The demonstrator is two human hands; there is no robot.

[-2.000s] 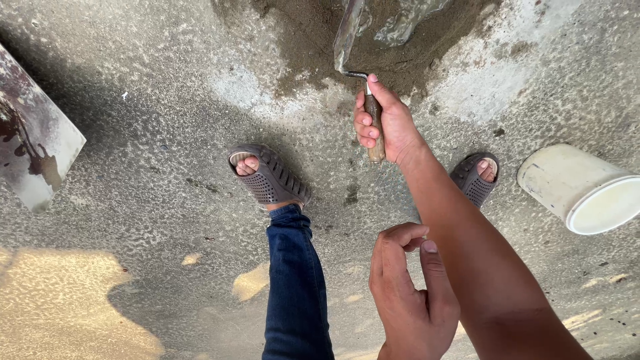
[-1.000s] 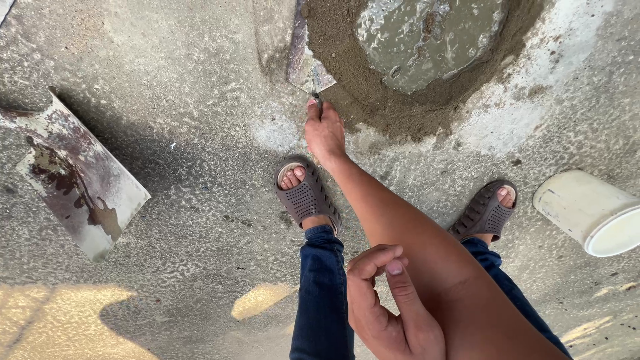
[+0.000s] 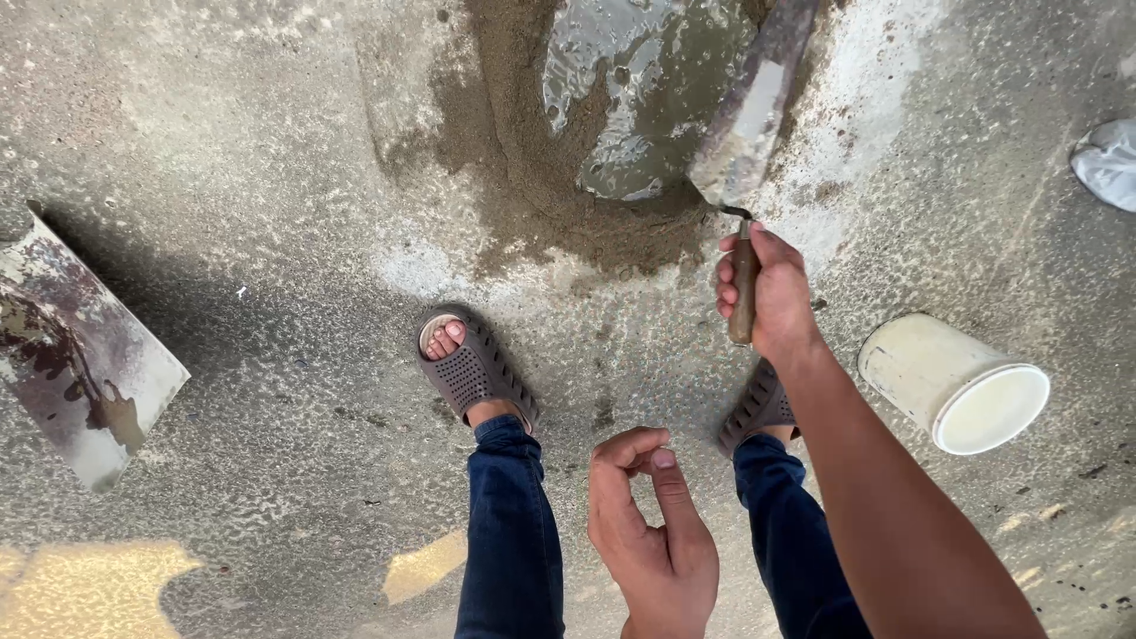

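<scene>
My right hand (image 3: 770, 286) grips the wooden handle of a pointed masonry trowel (image 3: 745, 133), its blade directed away from me over the right side of a ring of damp sand or mortar mix (image 3: 524, 191). Grey, watery liquid (image 3: 683, 106) lies pooled inside the ring, with a tongue of the mix reaching into it. Near my body, my left hand (image 3: 655, 524) hangs with curled fingers and thumb tip apart from them, nothing in it. The top of the ring is cut off by the frame edge.
On the concrete floor (image 3: 293, 382), a stained metal sheet or tray (image 3: 80, 355) lies at the left. A white plastic bucket (image 3: 932, 368) is at the right, and a clear plastic bag (image 3: 1109, 164) farther right. My feet, in brown perforated sandals (image 3: 470, 373), stand before the ring.
The trowel in my right hand has moved from the ring's left side to its right side since one second ago. My left hand stays curled near my body.
</scene>
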